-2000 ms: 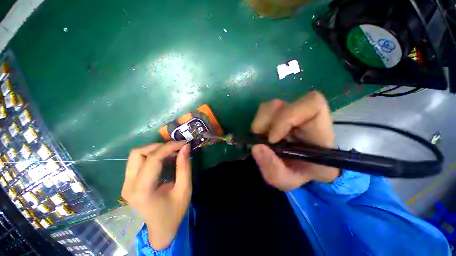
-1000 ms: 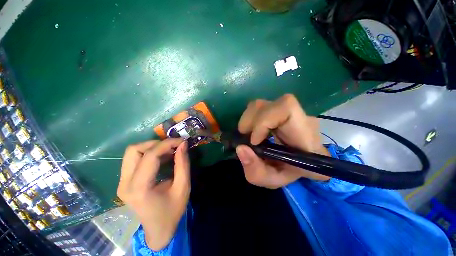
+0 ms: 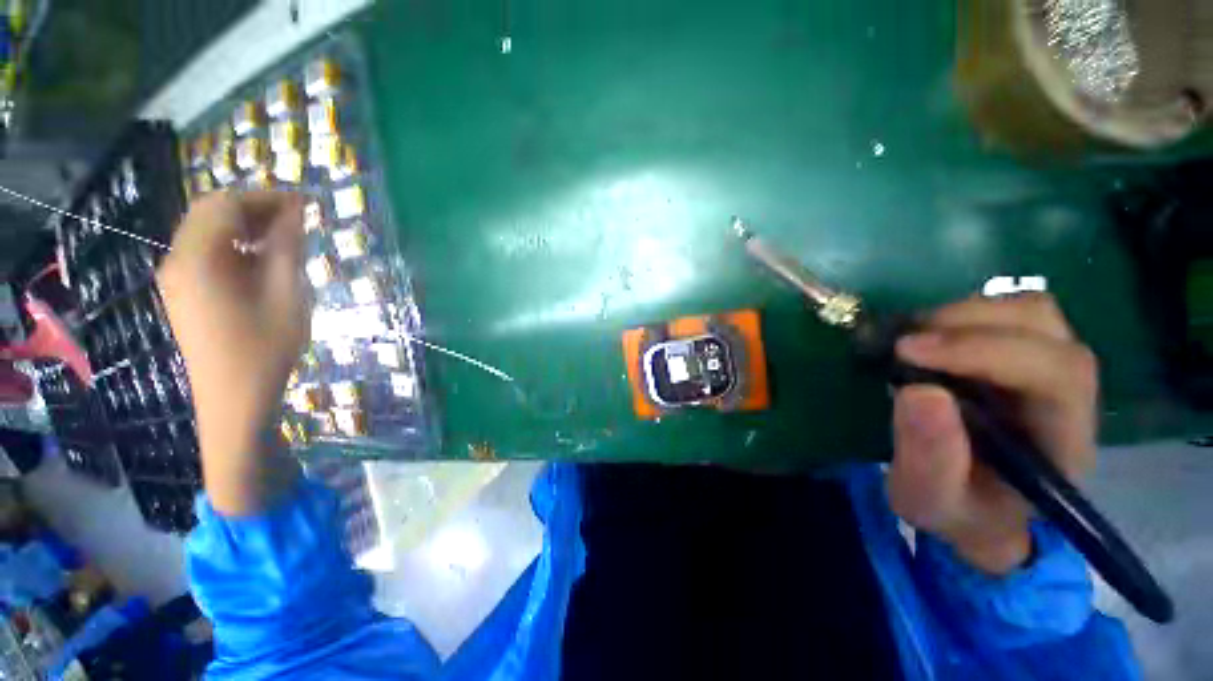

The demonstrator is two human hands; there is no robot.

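Note:
The orange fixture (image 3: 760,362) stands near the bench's front edge and holds a dark watch case (image 3: 690,370) with its circuit board showing. My right hand (image 3: 991,419) grips the black soldering iron (image 3: 1031,479). Its metal tip points up and left, above the mat and apart from the case. My left hand (image 3: 240,299) is blurred over the clear blister tray (image 3: 419,399), fingers drawn together. The thin solder wire (image 3: 459,357) enters from the left, meets this hand and sticks out to its right, with a free end left of the fixture. Whether the fingertips hold a cell is not visible.
Black parts trays (image 3: 133,359) lie left of the clear tray, with a pink-red object (image 3: 53,339) beside them. A tan-brown tub (image 3: 1004,80) of silvery bits stands at the upper right. A white piece (image 3: 1015,285) lies behind my right hand. A dark frame is at the right edge.
My left hand has moved left from the case to the clear tray. My right hand has lifted the iron's tip off the case and away to the right. The view has shifted left.

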